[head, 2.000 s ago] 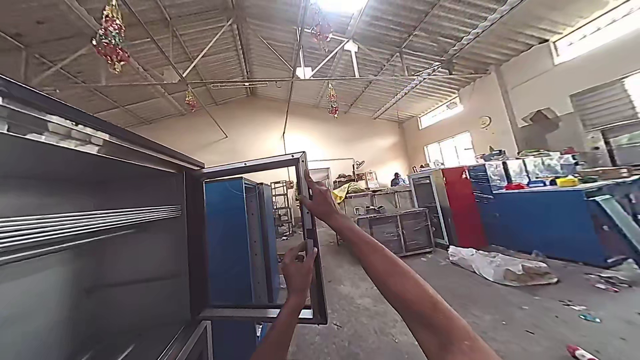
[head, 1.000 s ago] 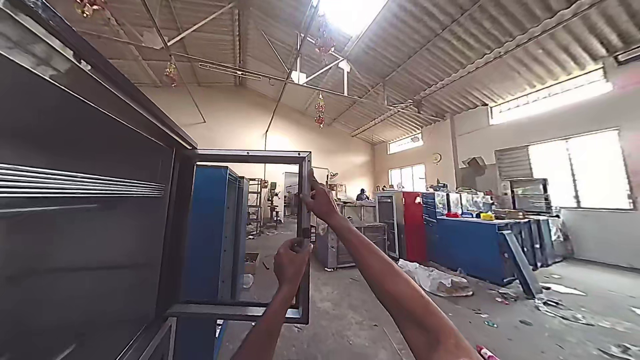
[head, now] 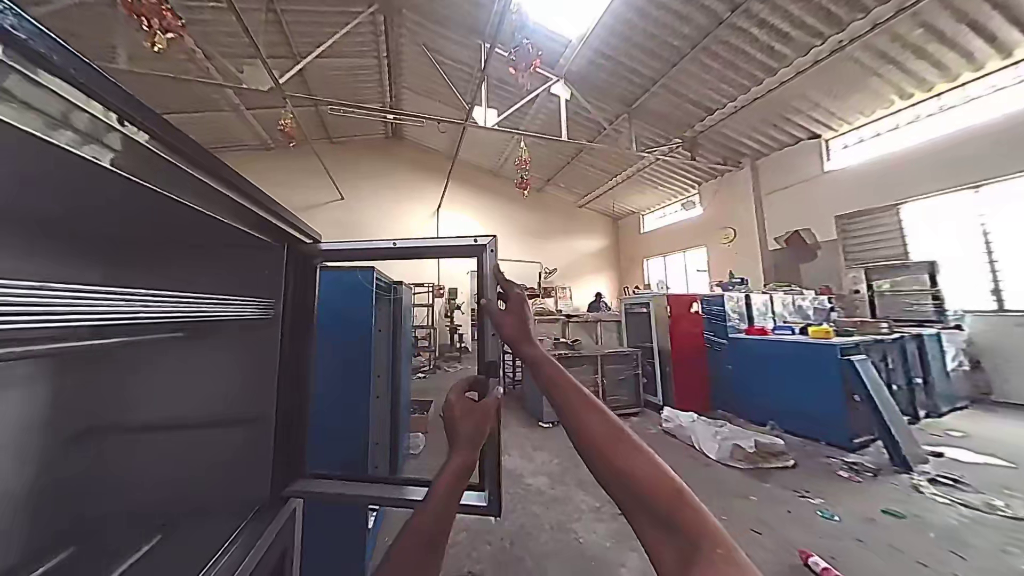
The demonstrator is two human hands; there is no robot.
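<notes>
A dark metal cabinet [head: 160,392] with ribbed lines on its inner panel fills the left side. Its framed door [head: 408,242], see-through in the middle, stands swung out. My right hand [head: 512,312] grips the upper part of the door's outer upright, fingers around its edge. Lower on the same upright, my left hand [head: 470,412] pinches at a small dark part [head: 490,370], perhaps a latch; the fingers partly hide it. Part of another framed door [head: 276,540] shows below.
Blue cabinets [head: 344,368] stand behind the door. To the right are a red panel [head: 688,352], a blue counter [head: 788,384] with a leaning panel [head: 884,412], and plastic sheeting [head: 724,438] on the floor among scraps. A person [head: 598,303] is far back.
The view has turned somewhat to the right. Both hands remain on the door's outer upright, my right hand above my left.
</notes>
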